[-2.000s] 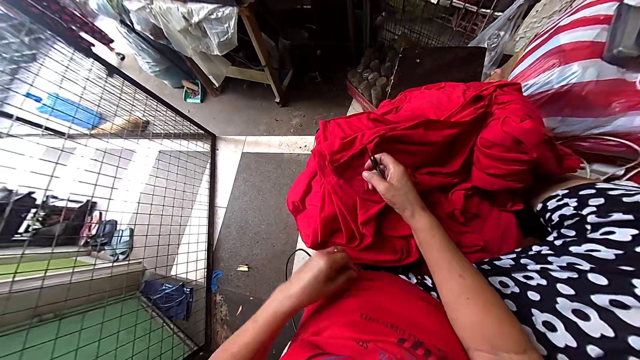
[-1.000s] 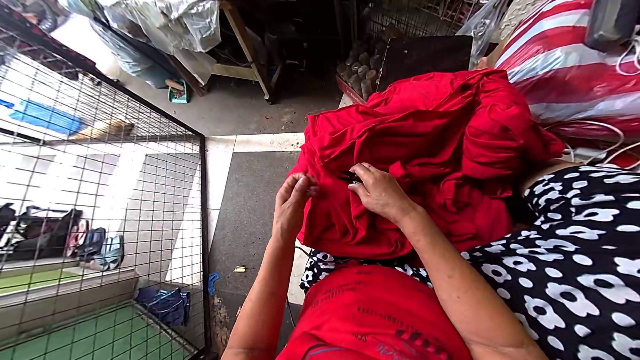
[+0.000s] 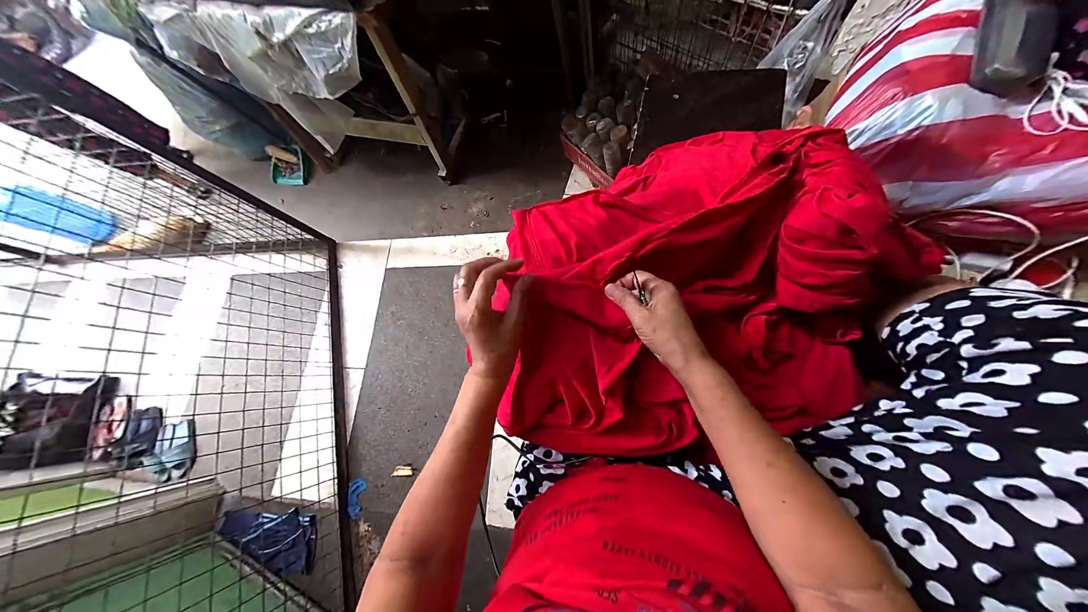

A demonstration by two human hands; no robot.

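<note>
A large heap of red fabric (image 3: 705, 229) lies over my lap, its seamed left edge toward my left hand. My left hand (image 3: 491, 310) grips that edge between thumb and fingers, with the cloth drawn out toward my right hand. My right hand (image 3: 650, 310) rests at the middle of the fabric, its fingers closed on a small dark metal tool (image 3: 641, 291); which tool it is cannot be told. Black-and-white flowered cloth (image 3: 952, 476) covers my legs beneath and beside the heap.
A black wire mesh panel (image 3: 336, 357) stands at the left. Ahead are a wooden table leg (image 3: 408, 93) and a box of cylindrical objects (image 3: 605, 127). A red-and-white striped bag (image 3: 909, 102) stands at the right, with white cord (image 3: 1020, 229) below it.
My left hand has moved from the lower edge of the fabric up to its left edge. My right hand stays at the fabric with the small dark tool.
</note>
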